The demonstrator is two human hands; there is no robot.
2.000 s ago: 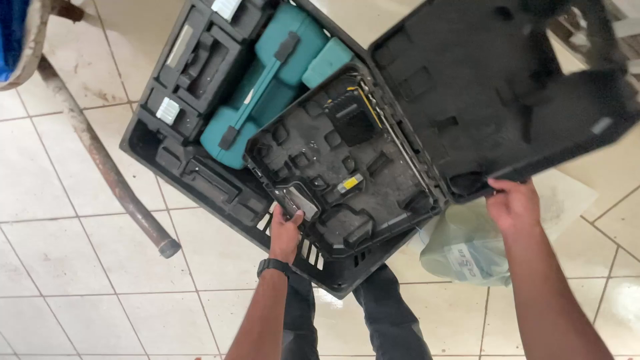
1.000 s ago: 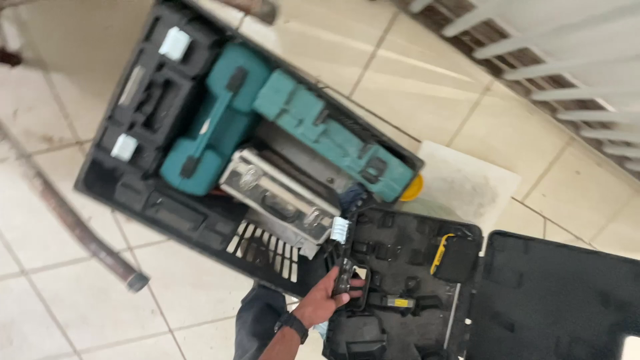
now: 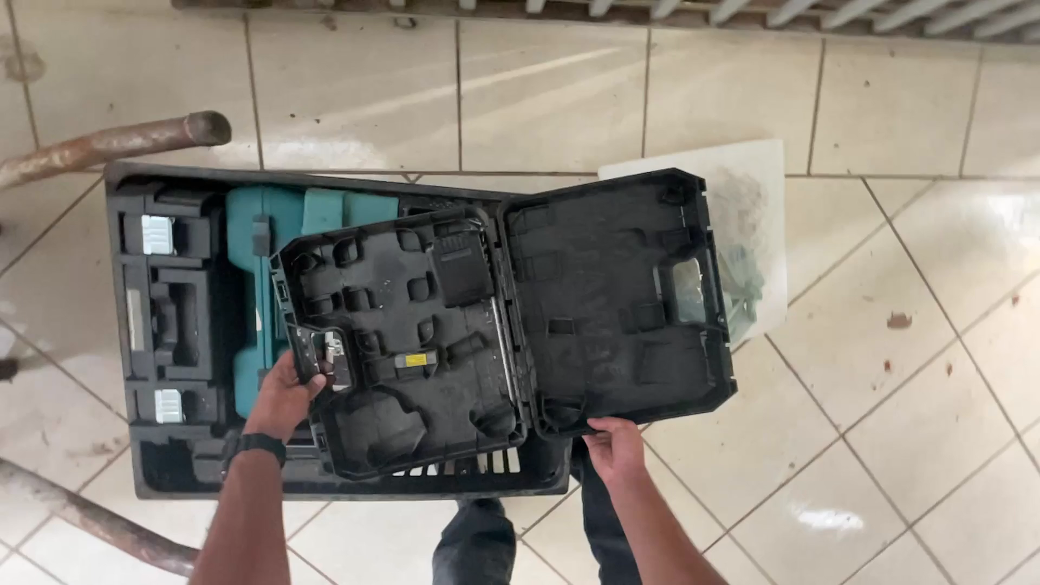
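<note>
An opened black plastic tool case (image 3: pixel 455 390) lies spread over a black crate (image 3: pixel 349 487), its lid (image 3: pixel 601 325) folded out to the right. My left hand (image 3: pixel 280 398) grips the case at its left edge, by the handle cutout. At the lid's lower edge, my right hand (image 3: pixel 613 447) holds the rim between thumb and fingers. Inside the case are molded recesses, a small black block-shaped part (image 3: pixel 461 268), a piece with a yellow label (image 3: pixel 416 360) and a thin metal rod (image 3: pixel 503 349) along the hinge side.
The crate also holds a black case with light latches (image 3: pixel 175 325) and teal cases (image 3: pixel 248 325). Rusty metal tubes (image 3: pixel 114 146) are at the left. A white sheet (image 3: pixel 691 158) with a greenish plastic bag (image 3: pixel 741 301) lies on the tiles. White slats (image 3: pixel 731 10) run along the top.
The open case, beside the crate's lower right a second ago, now lies over the crate and hides the silver case seen there. My right hand, out of view then, now holds the lid. The view has turned.
</note>
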